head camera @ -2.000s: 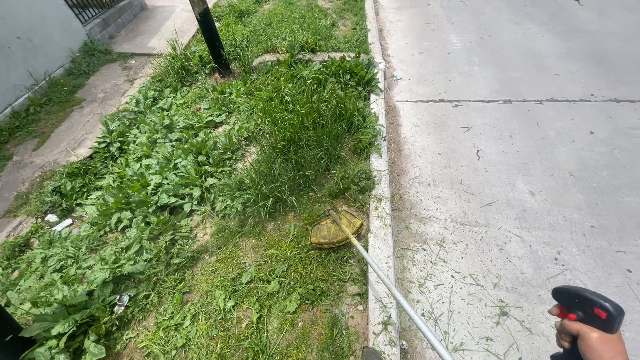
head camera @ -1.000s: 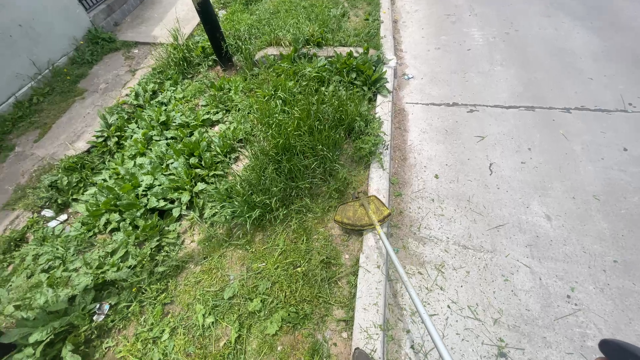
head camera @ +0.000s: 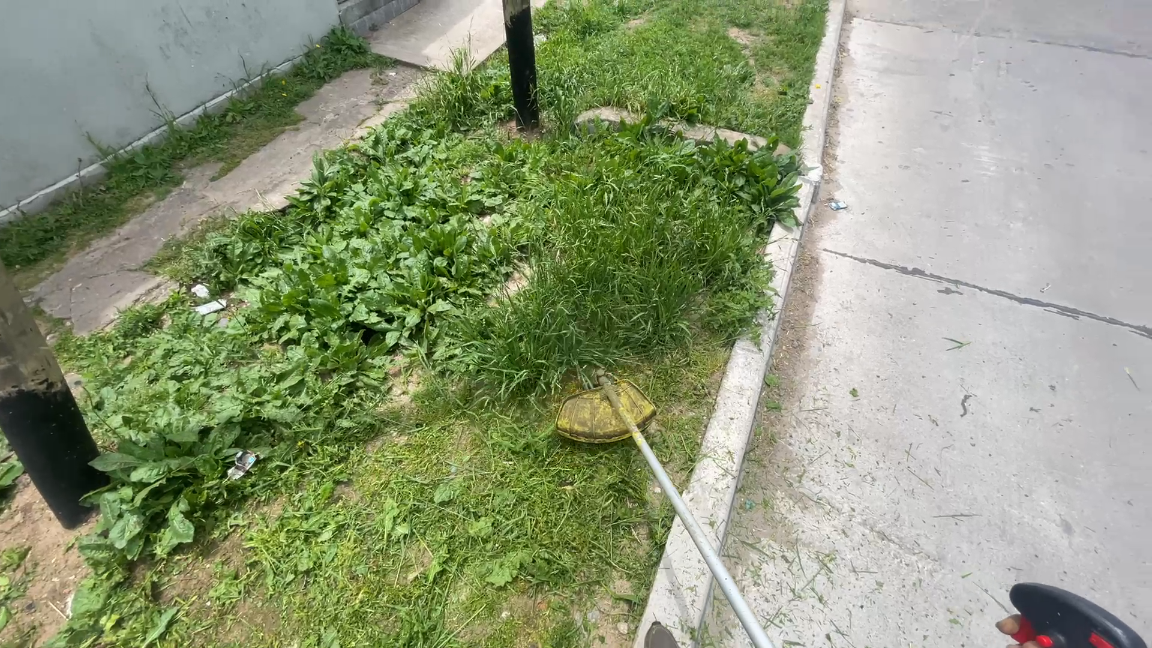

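Observation:
A string trimmer's yellow guard lies over cut grass at the near edge of a tall grass clump, left of the curb. Its metal shaft runs down to the bottom edge, crossing the curb. At the bottom right shows the trimmer's black handle grip with red controls. Fingers of one hand, apparently my right hand, are at that handle, mostly hidden behind it and cut off by the frame. My left hand is out of view.
A concrete curb divides the verge from the concrete road. Two black-based posts stand in the verge. Broad-leaved weeds grow left of the grass, with litter among them. A wall borders the cracked path.
The yellow guard has moved left from the curb, where it was a second ago, to the foot of the tall grass. Fingers at the handle show again at the lower right.

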